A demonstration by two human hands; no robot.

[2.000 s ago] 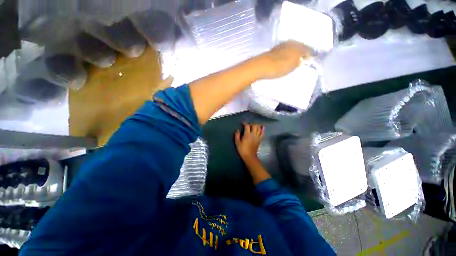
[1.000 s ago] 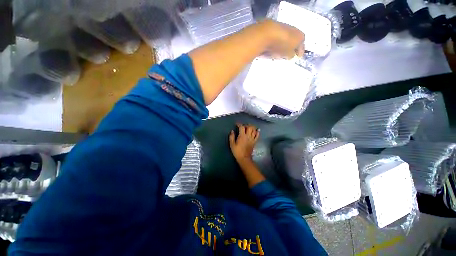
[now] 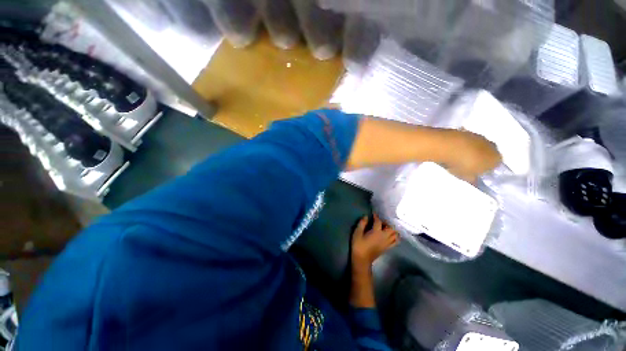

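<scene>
My left hand (image 3: 473, 155) reaches across the bench, between two bagged cameras with white flat ends. One bagged camera (image 3: 447, 209) is just below it, with clear bubbly film around its rim and a dark part under its edge. The other bagged camera (image 3: 506, 134) is just beyond the hand. My left fingertips are not clear, so I cannot tell whether they grip either one. My right hand (image 3: 374, 240) rests on the dark green mat, fingers a little apart, with nothing visible in it.
A brown cardboard sheet (image 3: 264, 86) lies at the upper left, with ribbed air bags (image 3: 401, 82) beside it. Camera racks (image 3: 82, 103) stand at the far left. Unbagged cameras (image 3: 585, 175) sit at the right. Another bagged camera (image 3: 486, 342) and an air bag (image 3: 549, 322) are at the lower right.
The view has swung, so the racks show more at the left and the bench things appear shifted and tilted. My left hand stays by the two bagged cameras; my right hand stays on the mat.
</scene>
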